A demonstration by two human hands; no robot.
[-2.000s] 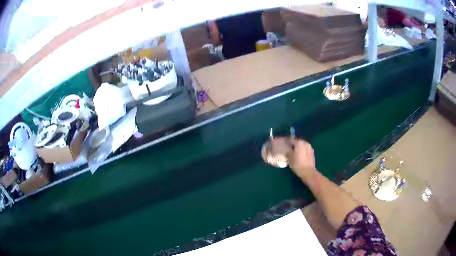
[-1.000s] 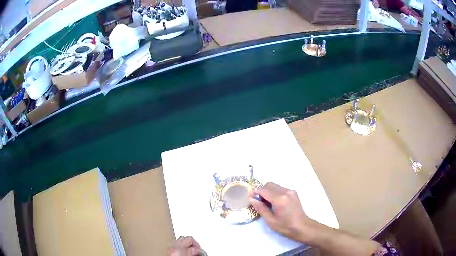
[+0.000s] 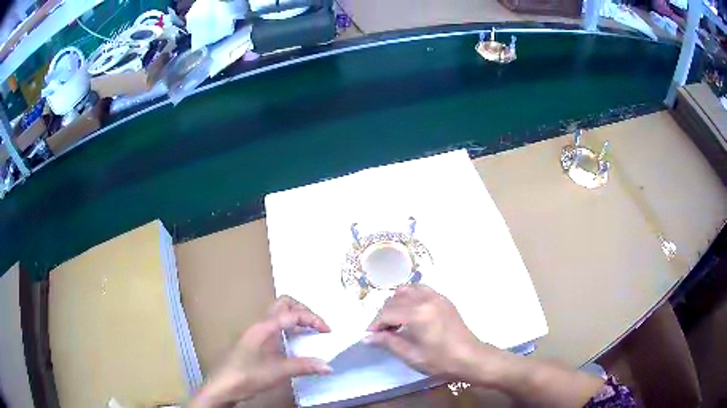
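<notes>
A stack of white wrapping paper (image 3: 486, 263) lies in front of me. A gold openwork ring piece (image 3: 387, 263) with a pale round centre and short upright posts stands on it. My left hand (image 3: 279, 347) pinches the near part of the top sheet between thumb and fingers. My right hand (image 3: 422, 331) pinches the same sheet just below the gold piece. The sheet's near edge is lifted and folded up between both hands, close to the piece's near rim.
Another gold piece (image 3: 586, 166) stands on the brown bench to the right, with a small shiny bit (image 3: 668, 248) nearby. One more gold piece (image 3: 496, 49) is on the green conveyor (image 3: 319, 111). A tan sheet stack (image 3: 111, 311) lies left. Boxes and rolls stand across the belt.
My right hand brought the gold piece from the belt onto the paper and let it go. Both hands now hold the sheet's near edge, folded up. The view has tilted down.
</notes>
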